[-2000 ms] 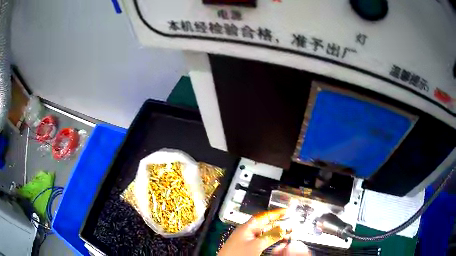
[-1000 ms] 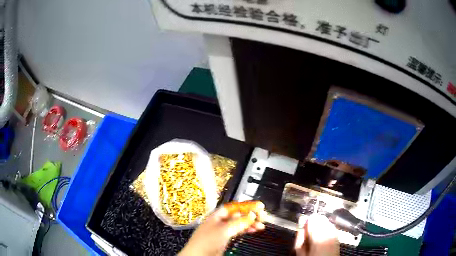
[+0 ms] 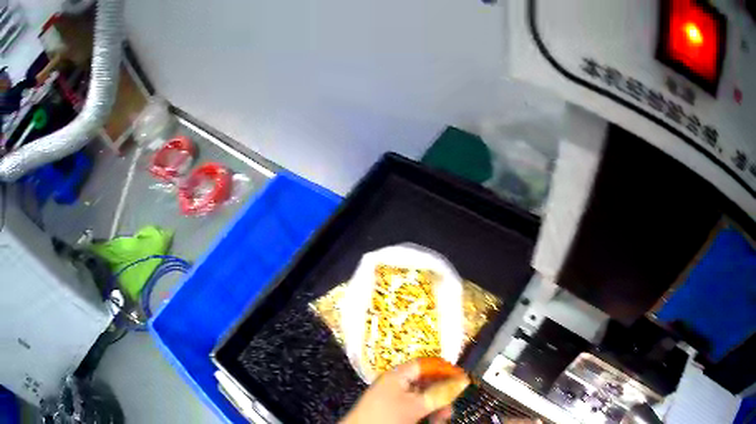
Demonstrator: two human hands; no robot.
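A white open bag full of small gold terminals sits in the black tray. My left hand, with an orange finger cot, is at the bag's lower right edge. Its fingers are bent close together; whether they hold a terminal cannot be told. Dark cables lie beyond its fingertips at the bottom edge. A blurred, skin-coloured sliver beside them may be my right hand, cut off by the edge. The crimping press stands at right, with its clear guard brightly lit.
Loose small black pieces lie in the tray's left part. A blue bin is under the tray's left side. The press shows a lit red switch and a blue panel. Red coils and green cloth lie on the floor.
The view has swung left, so bag, tray and press appear further right. My left hand has moved from beside the die to the bag's edge. My right hand has left the die area.
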